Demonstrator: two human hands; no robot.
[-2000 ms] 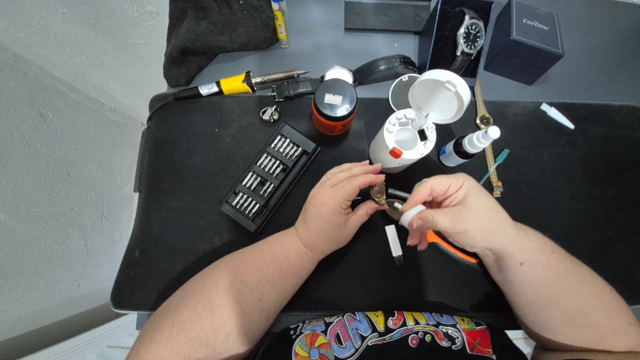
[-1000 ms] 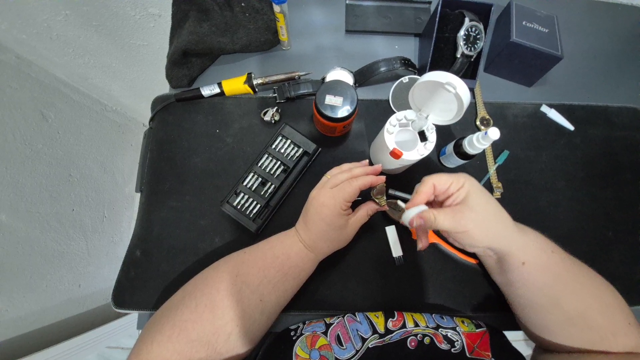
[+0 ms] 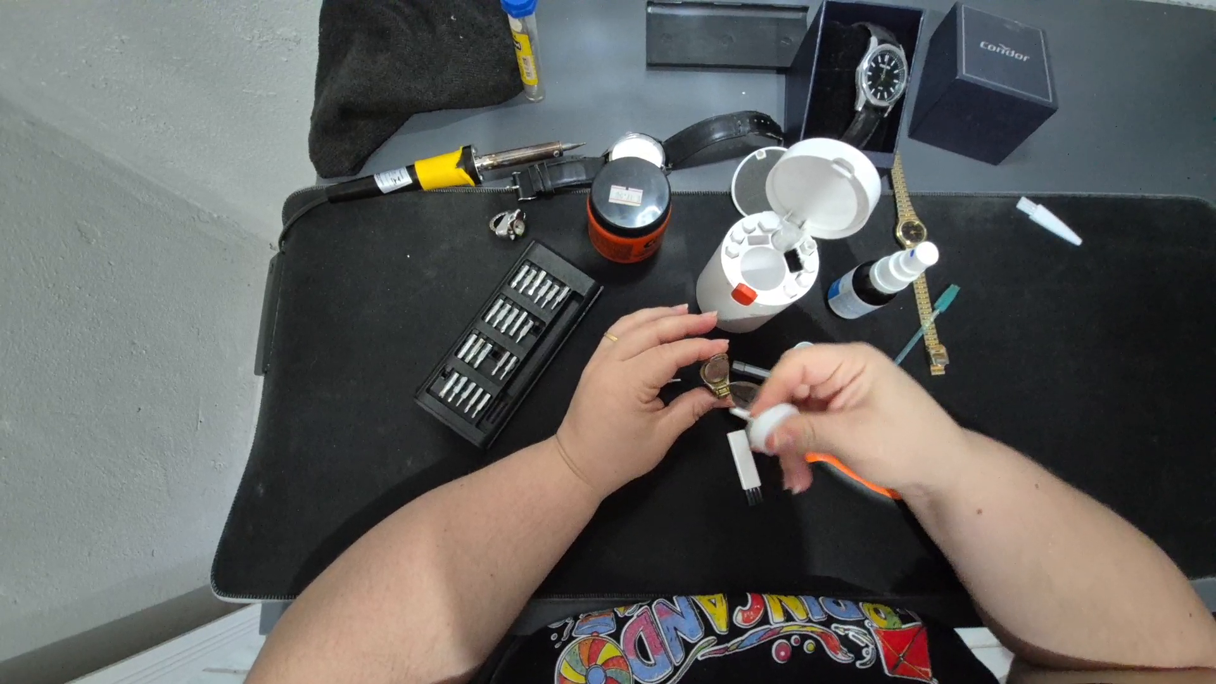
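Observation:
My left hand (image 3: 646, 394) grips a small gold-toned watch (image 3: 715, 372) between thumb and fingers, its case tilted up. Close to the watch's right side, my right hand (image 3: 836, 408) pinches a small white round-bodied tool (image 3: 771, 426) with a narrow tip pointing at the watch. The tool's exact kind cannot be told. Under my right hand, the orange handle (image 3: 855, 473) of a hand tool shows in part. A small white brush (image 3: 744, 461) with dark bristles lies just below the watch on the black mat (image 3: 608, 532). A dark thin rod (image 3: 750, 370) lies behind the watch.
Left on the mat is a screwdriver bit case (image 3: 508, 344). Beyond my hands stand a white lidded container (image 3: 755, 275), a dark-lidded orange jar (image 3: 628, 211) and a spray bottle (image 3: 879, 280). A gold watch (image 3: 910, 232) lies right; a soldering iron (image 3: 446, 169) lies at the mat's back edge.

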